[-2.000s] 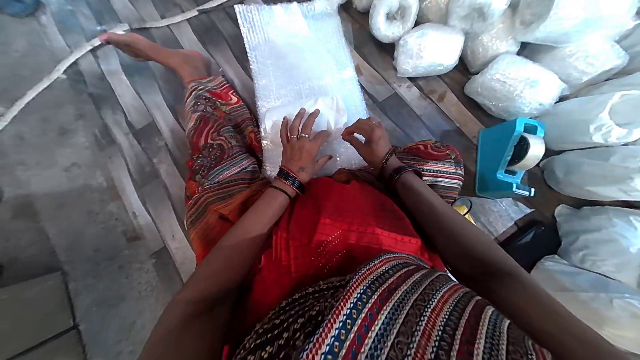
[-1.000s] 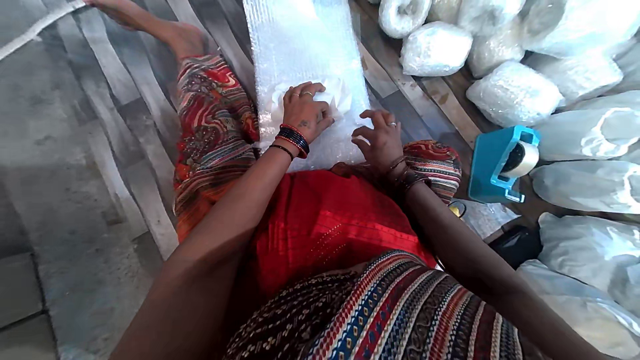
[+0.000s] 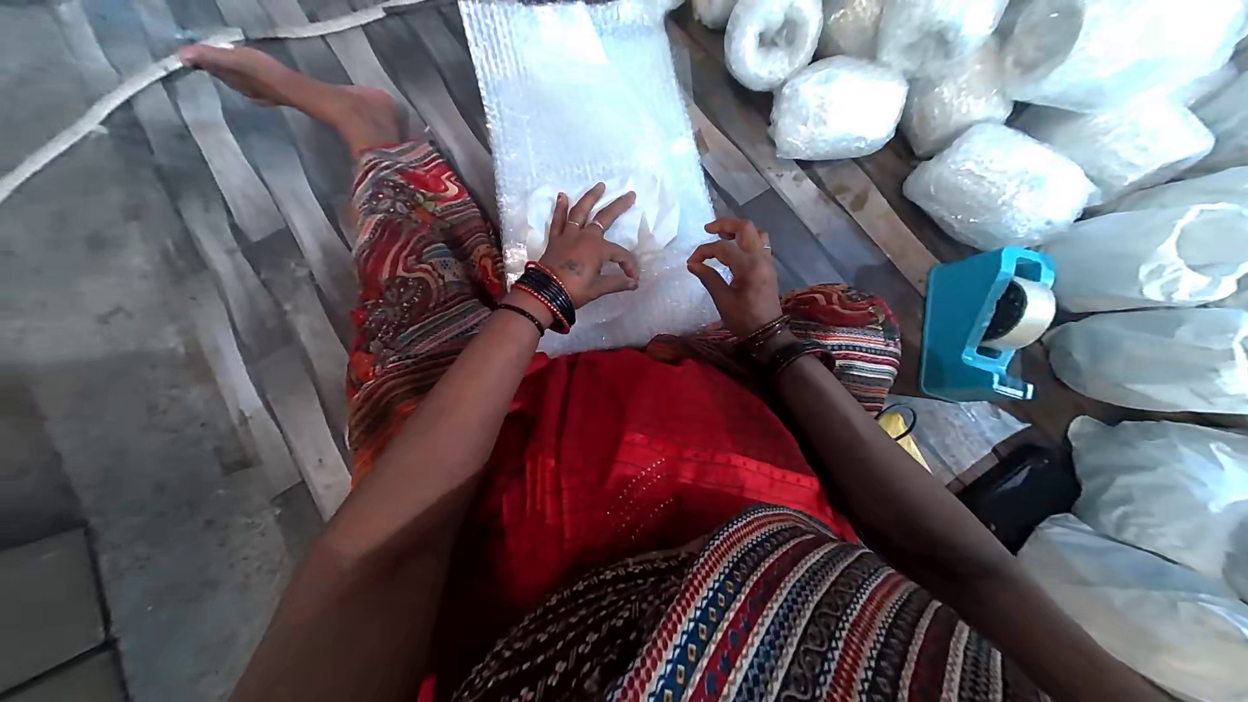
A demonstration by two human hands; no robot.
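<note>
A sheet of bubble wrap (image 3: 585,107) lies lengthwise on the floor between my legs, its near end against my red garment. On it rests a white, crumpled, thin wrapping (image 3: 655,210); what is inside it cannot be seen. My left hand (image 3: 588,249) is over the left part of this white wrapping, fingers spread, touching or just above it. To the right, my right hand (image 3: 743,268) is raised near the sheet's right edge, thumb and forefinger curled close together, with nothing visible between them.
A blue tape dispenser (image 3: 951,327) with a roll of tape stands on the floor at my right. Several bubble-wrapped bundles (image 3: 840,105) and white plastic-covered items (image 3: 1160,361) fill the right side. A black object (image 3: 1024,492) lies near my right forearm. My bare foot (image 3: 366,117) is at upper left.
My left hand's fingers have spread out, where they were bent a second ago. The right hand's thumb and forefinger have come closer together. The bubble wrap stays between my legs.
</note>
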